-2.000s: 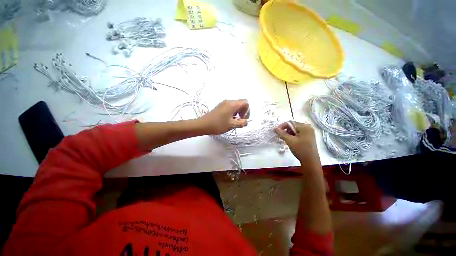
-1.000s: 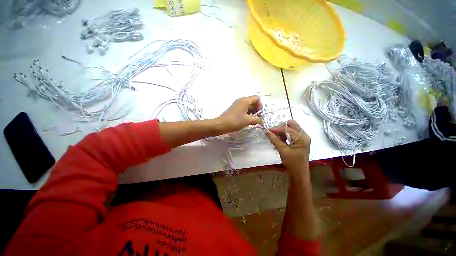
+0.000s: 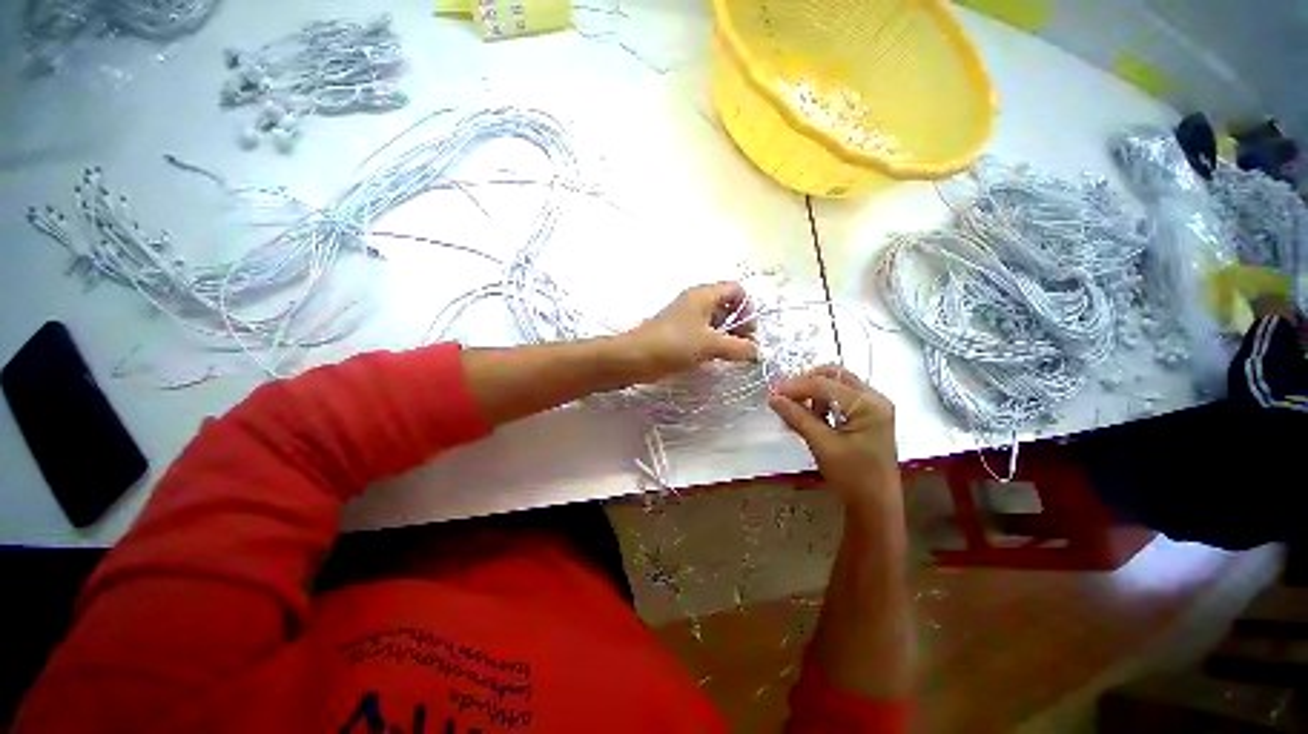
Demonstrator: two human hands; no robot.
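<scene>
My left hand [image 3: 696, 333] is bent over the bundle of thin white leads, its thumb and fingertips closed on a white lead. My right hand [image 3: 839, 416] is just right of it, thumb and index finger pinching the thin lead, which loops above the fingers. The two hands are a little apart. The working bundle of leads [image 3: 674, 404] lies under and beside my left hand at the table's front edge, with small white ends behind the hands. What is at my fingertips is too small to tell clearly.
A yellow basket [image 3: 803, 144] with small white pieces stands behind the hands. Coiled cable hanks [image 3: 1004, 301] lie to the right, fanned leads [image 3: 337, 222] to the left. A black phone [image 3: 72, 423] lies at far left. Short leads [image 3: 323, 75] and a yellow label [image 3: 519, 16] lie at the back. A dark sleeve [image 3: 1269, 366] shows at right.
Over two seconds my hands came together at the bundle, my right hand moving left. In the last second they have parted slightly, with the lead looping by my right hand. The view shifted slightly.
</scene>
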